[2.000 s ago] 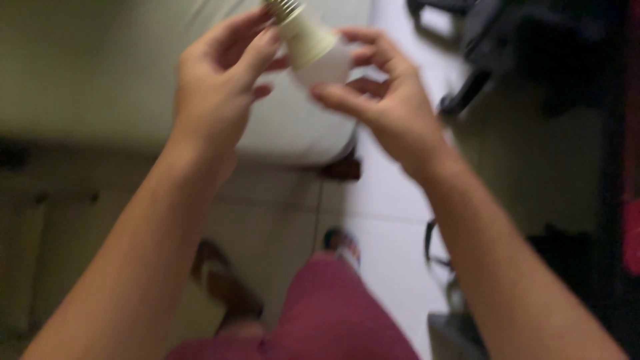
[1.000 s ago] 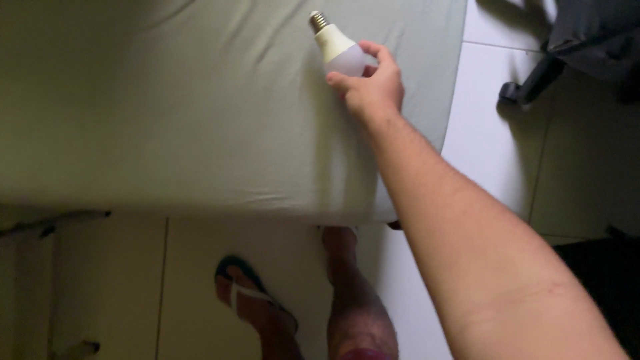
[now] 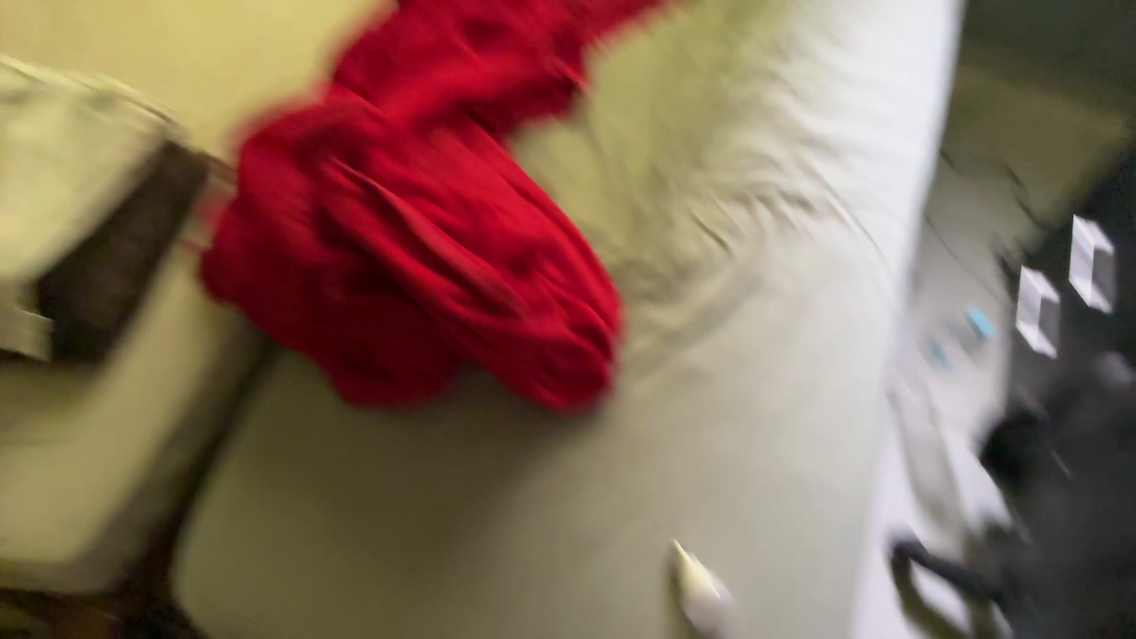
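A light bulb (image 3: 701,590), blurred, lies on the pale sheet of a mattress (image 3: 763,461) near the bottom of the head view. Its narrow base points up and to the left, its white globe down and to the right. Neither my left hand nor my right hand shows in the frame, and nothing visible touches the bulb. Farther up the mattress, a crumpled red cloth (image 3: 426,240) is spread in folds.
At the left stands a pale object with a dark brown side (image 3: 124,248), on another cushioned surface (image 3: 80,506) across a dark gap. Past the mattress's right edge, dark blurred items and a black chair leg (image 3: 950,568) stand over the light floor.
My right hand has let go of the bulb and left the view; the bulb now lies on the mattress. The view has swung to show the red cloth.
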